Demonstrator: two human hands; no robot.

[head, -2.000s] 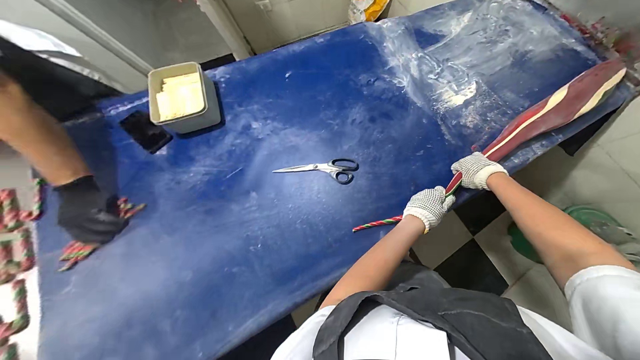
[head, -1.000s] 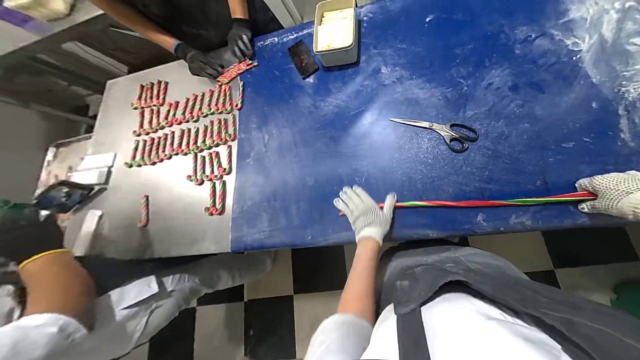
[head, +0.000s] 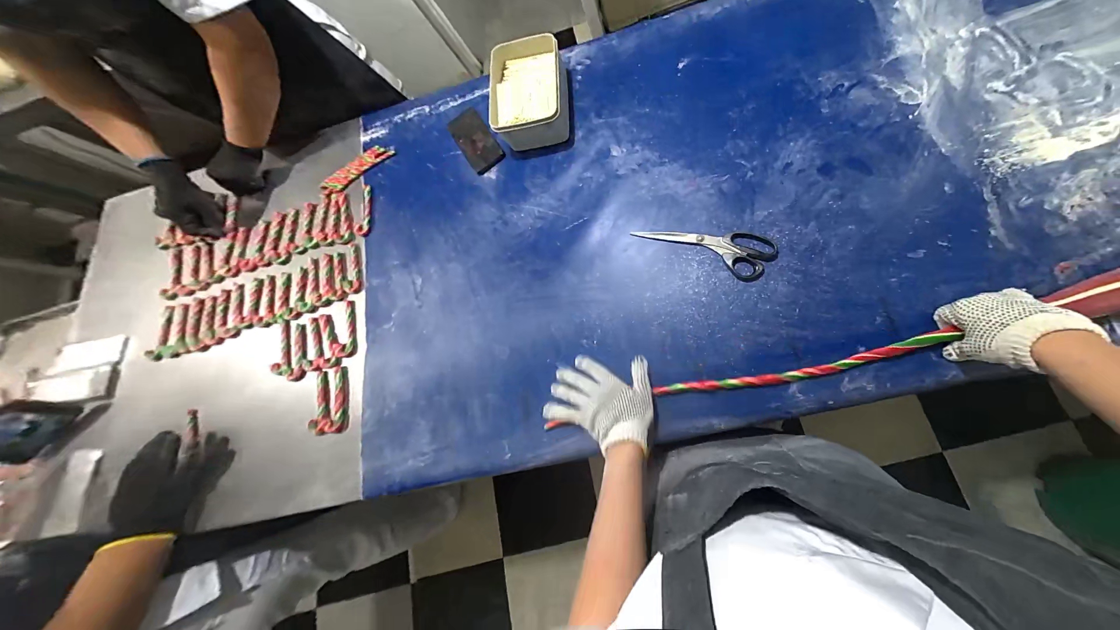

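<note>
A twisted red, green and white candy rope (head: 796, 376) runs along the near edge of the blue table. My left hand (head: 604, 401), in a white knit glove, lies flat over the rope near its thin end, fingers spread. At the right, my right hand (head: 993, 331), in a dotted white glove, is closed around the rope where it comes off a thick dark-red candy mass (head: 1089, 296), cut off by the frame's edge. Scissors with black handles (head: 713, 248) lie beyond the rope, touched by neither hand.
A box of pale sticks (head: 535, 131) and a dark flat object (head: 476, 141) stand at the far edge. Rows of candy canes (head: 254, 297) cover a metal surface at left. One co-worker's black-gloved hands (head: 206, 188) work there; another's gloved hand (head: 171, 481) is nearer. Powder marks the blue table.
The view has swung left since two seconds ago. My left hand went from gripping the rope to lying spread over it. The rope between my hands now shows a tighter twist than one second ago.
</note>
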